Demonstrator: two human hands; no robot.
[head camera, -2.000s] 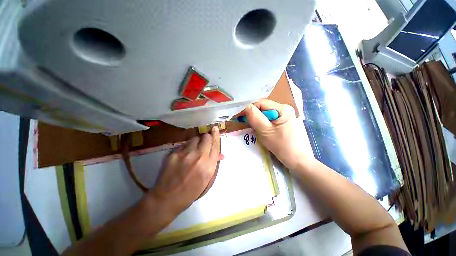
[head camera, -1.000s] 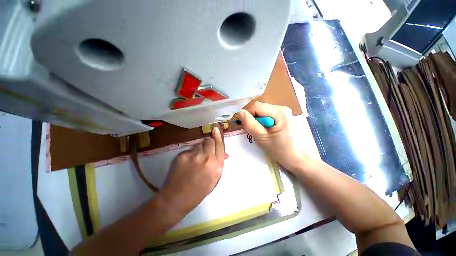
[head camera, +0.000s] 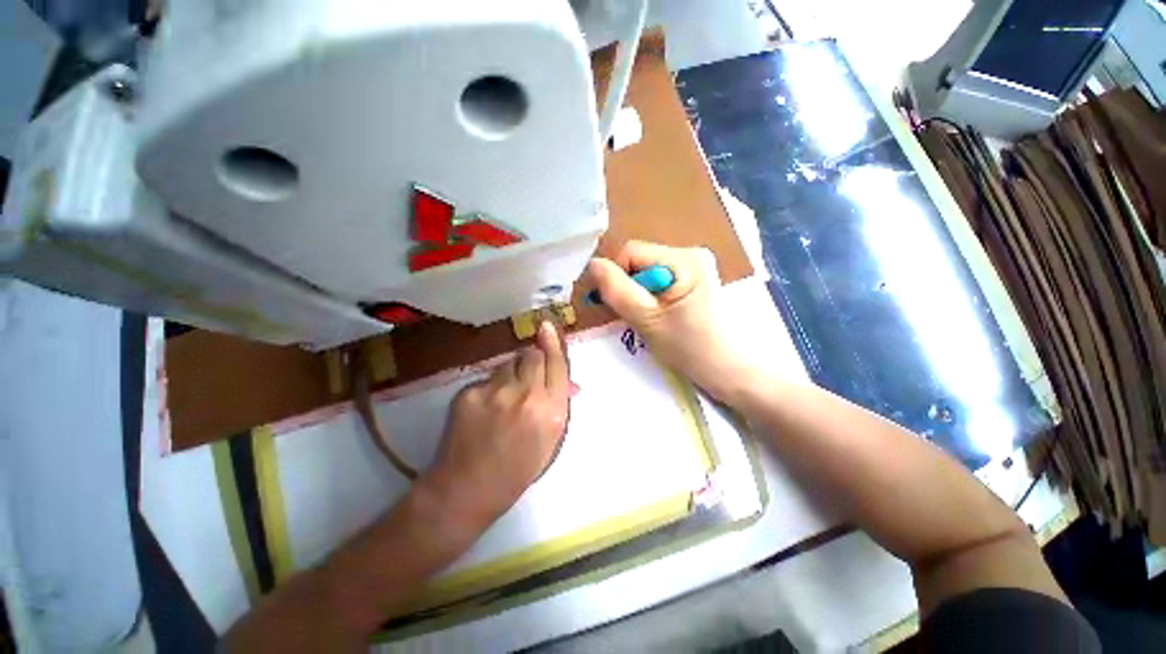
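Note:
A brown bag panel (head camera: 243, 387) lies under the white sewing machine head (head camera: 371, 115), its near edge along the white template (head camera: 345, 466) with yellow tape borders. A brown handle strap (head camera: 380, 438) loops from the panel edge over the template and passes behind my left hand (head camera: 512, 415). My left fingertips press at the yellow clamp (head camera: 545, 319), by the strap's right end. My right hand (head camera: 665, 307) is closed around a small tool with a turquoise handle (head camera: 655, 279), just right of the clamp. The tool's tip is too small to make out.
A glossy dark machine plate (head camera: 857, 243) lies right of the template. Brown panels are stacked (head camera: 1061, 307) at the far right, below a grey-white control panel (head camera: 1010, 64). Another yellow clamp piece (head camera: 363, 367) sits at the strap's left end.
The view has shifted, so the machine head looks smaller and more of the panel shows behind it. Both hands stay near the clamp, the right one still holding the tool.

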